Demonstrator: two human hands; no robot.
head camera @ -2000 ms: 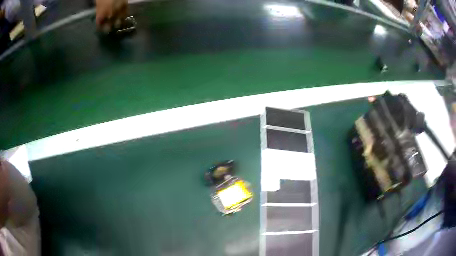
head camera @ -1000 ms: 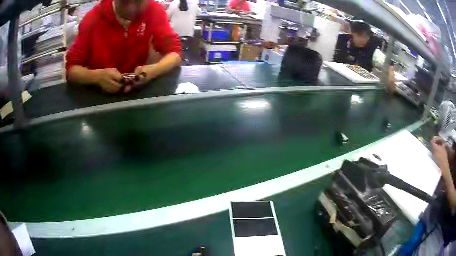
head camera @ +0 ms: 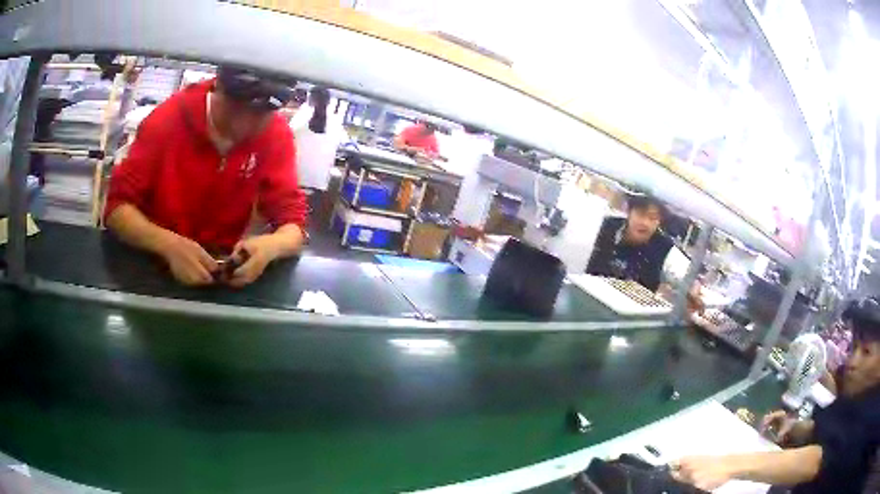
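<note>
Neither of my hands is in the picture. Nearest in front of me is the glossy green conveyor belt, bounded by a pale metal rail. A small dark unit with a pale edge lies on the belt at the right, and another small one lies farther along. The top of a black box-like object shows at the bottom edge, cut off. A neighbour's hand is at its right side.
A person in a red top handles a small thing across the belt. A person in dark clothes sits behind a white tray. Another person is at the right, beside a white sheet and a fan. A metal shelf beam crosses above.
The view has tilted up from the bench. The adhesive sheet and yellow unit have left the picture, and the black box is mostly cut off. The right-hand neighbour's arm now reaches to it.
</note>
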